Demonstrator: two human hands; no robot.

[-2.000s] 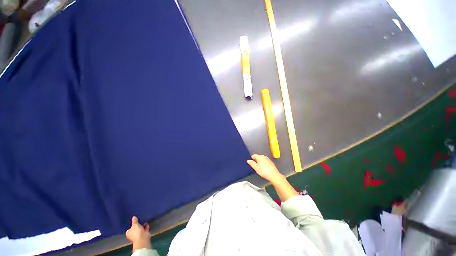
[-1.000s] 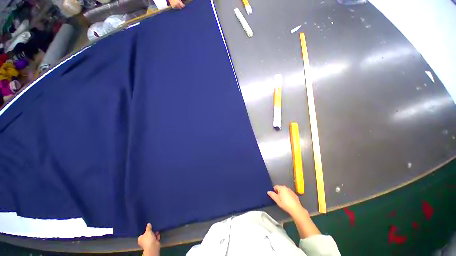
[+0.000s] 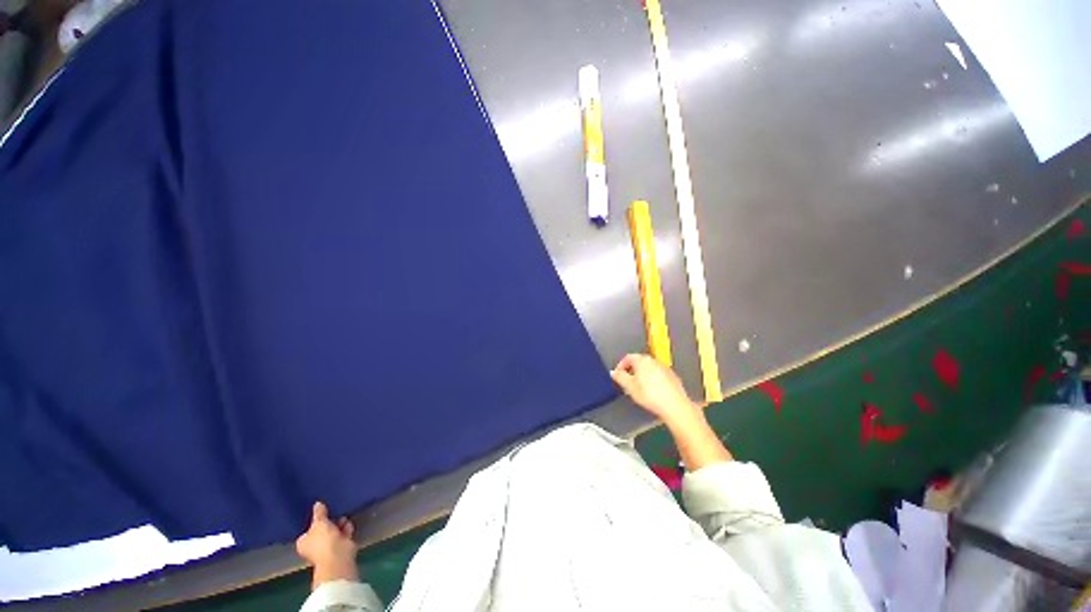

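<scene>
A navy fabric ply (image 3: 359, 239) covers the left part of the grey table, with a long fold running down its left half. Its cut end slants down to a corner near my right hand. My right hand (image 3: 650, 384) is at that corner, fingertips drawn together; the fingertips meet the fabric edge. My left hand (image 3: 327, 540) is at the near long edge of the navy fabric, thumb up at the edge; its fingers are partly hidden. White fabric (image 3: 108, 560) shows from under the navy at the lower left.
A yellow fabric weight (image 3: 647, 277) and a white-and-yellow one (image 3: 593, 144) lie right of the fabric. A long yellow-tan smoothing stick (image 3: 684, 197) lies beside them. White fabric (image 3: 1041, 72) is at the upper right. Wrapped rolls (image 3: 1038, 496) stand on the green floor.
The view has shifted, so the table things appear higher and further left. My right hand's fingers are drawn closer together at the corner. My left hand stays at the near edge.
</scene>
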